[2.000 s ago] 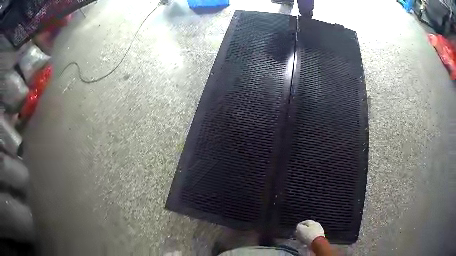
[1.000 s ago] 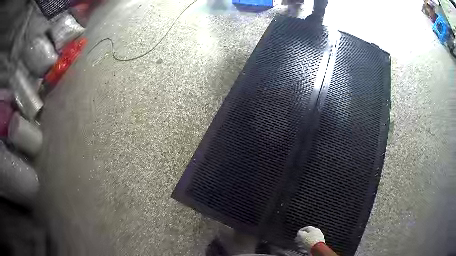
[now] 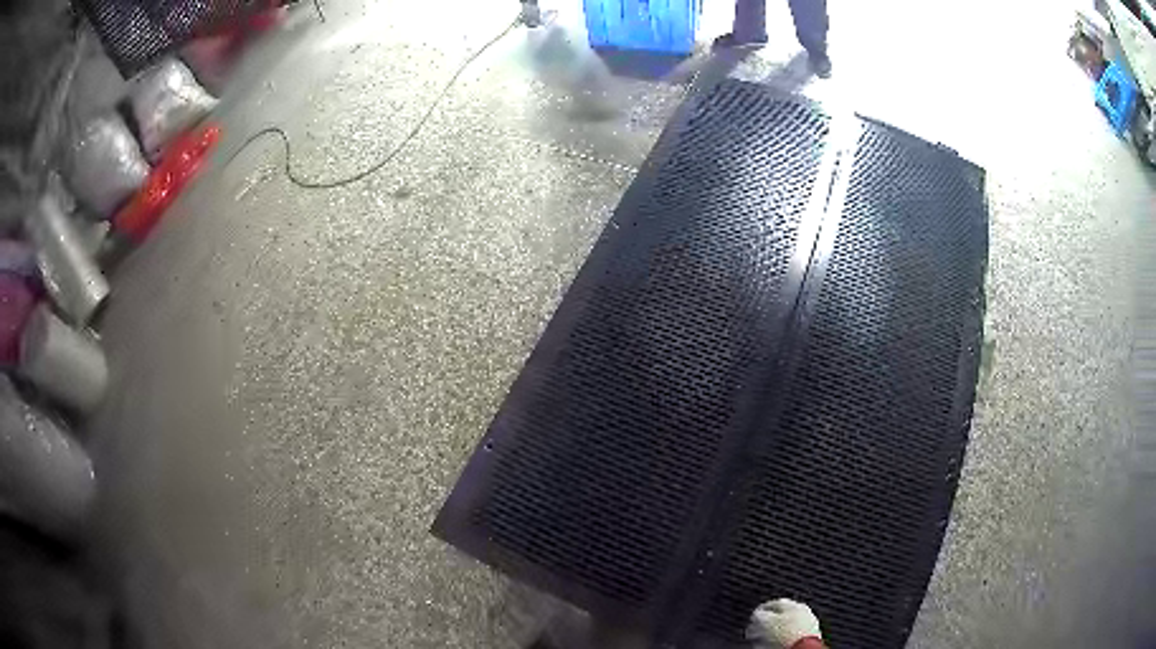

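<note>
A large black perforated screen panel (image 3: 634,342) with rows of small slots and a solid centre bar (image 3: 783,317) spreads from the bottom edge towards the far end. My right hand (image 3: 783,623), in a white glove with a red cuff, is at the panel's near edge at the bottom, its fingers curled. The fingertips are hidden and the hand is small, so its hold on the panel cannot be made out. My left hand is not in view. Whether other panels lie under this one cannot be told.
A person's legs (image 3: 811,28) stand at the far end beside a blue crate (image 3: 642,23). A thin cable (image 3: 380,159) curves over the floor at left. Whitish bundles (image 3: 108,165) and a red-orange bag (image 3: 171,178) line the left side. A blue object (image 3: 1116,96) is at far right.
The view has swung left and then up, so the panel lies farther right and slanted. More of the crate and the person's legs show. My right hand sits lower in the picture.
</note>
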